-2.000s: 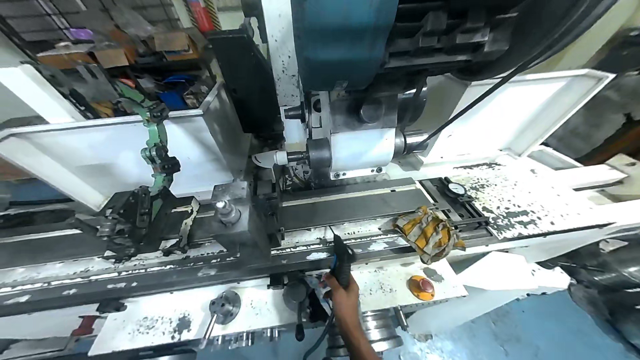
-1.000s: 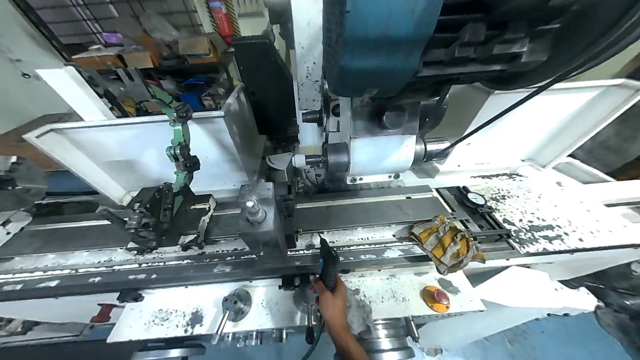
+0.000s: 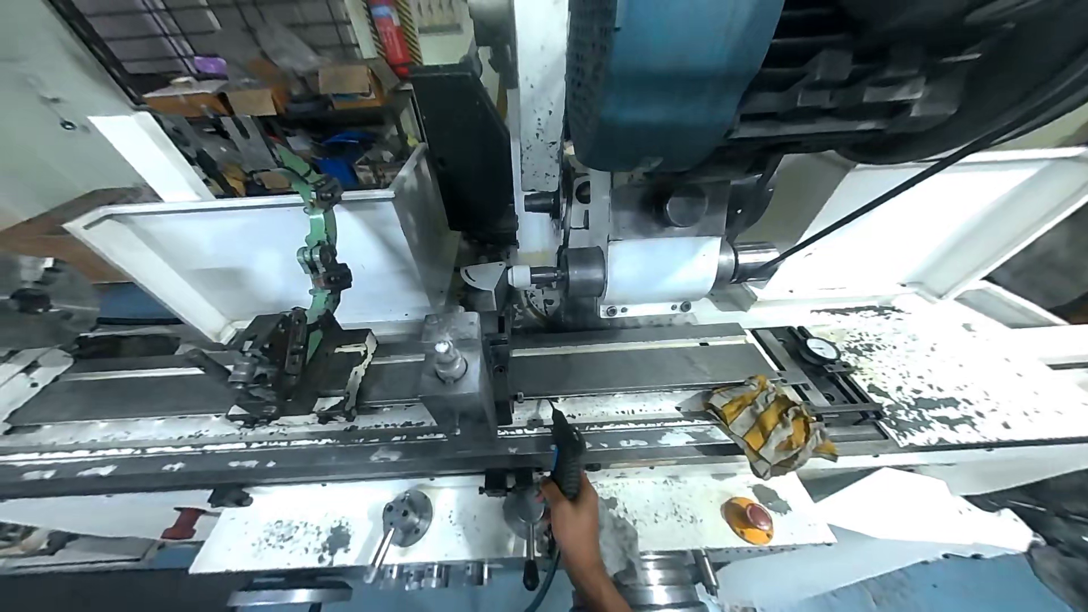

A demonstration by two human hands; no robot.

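Note:
One hand shows at the lower middle of the head view, reaching in from the bottom edge; it looks like my right hand (image 3: 576, 510). It is closed around a black handheld rotary tool (image 3: 568, 450) with a thin pointed tip and a cord hanging below. The tip points up at the front rail of the grinding machine's table (image 3: 629, 371); whether it touches is unclear. Left of the tool stands a steel block (image 3: 457, 374) with a bolt on top. Above it, a small white wheel (image 3: 519, 276) sits on a spindle. My left hand is not in view.
A striped cloth (image 3: 769, 425) lies on the table's right part, beside a dial indicator (image 3: 821, 349). A red button on a yellow base (image 3: 748, 520) sits on the front panel. Levers (image 3: 382, 544) stick out there. A green jointed steady rest (image 3: 320, 246) stands left. A black cable crosses the upper right.
The hand with the rotary tool is farther left relative to the cloth than two seconds ago, and the tool now stands more upright. The view has shifted somewhat.

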